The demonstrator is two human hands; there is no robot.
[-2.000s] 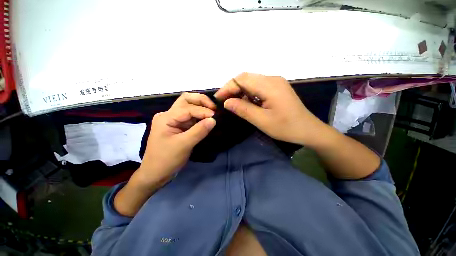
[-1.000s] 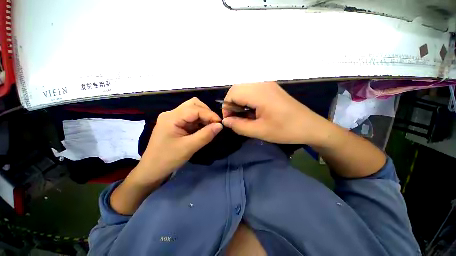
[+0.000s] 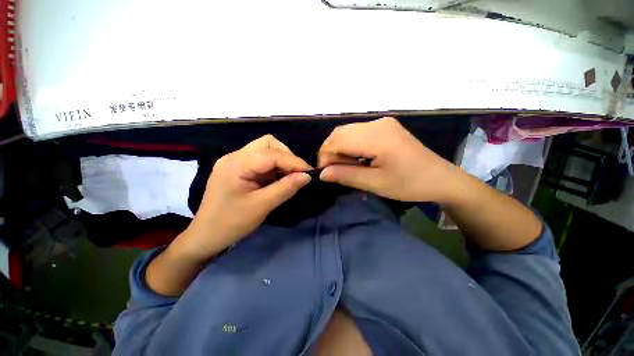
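The black garment (image 3: 295,201) lies bunched in my lap below the table's front edge. My left hand (image 3: 254,177) pinches a narrow black edge of it between thumb and fingertips. My right hand (image 3: 379,160) pinches the same edge just to the right, with a small gap between the two thumbs. A thin dark tool (image 3: 363,162) shows partly inside my right hand; its tips cannot be made out. Most of the garment is hidden by my hands and the dark shade.
The long white table (image 3: 243,62) crosses in front of me. A white sheet (image 3: 135,186) lies on dark material at left, with red strips beside it. Pink fabric (image 3: 549,128) hangs at the right table edge above a grey bin (image 3: 534,174) with white scraps.
My right hand has lowered and turned flatter, and the tool that stuck out past its fingers is now mostly hidden. My left hand has moved slightly and still pinches the fabric.
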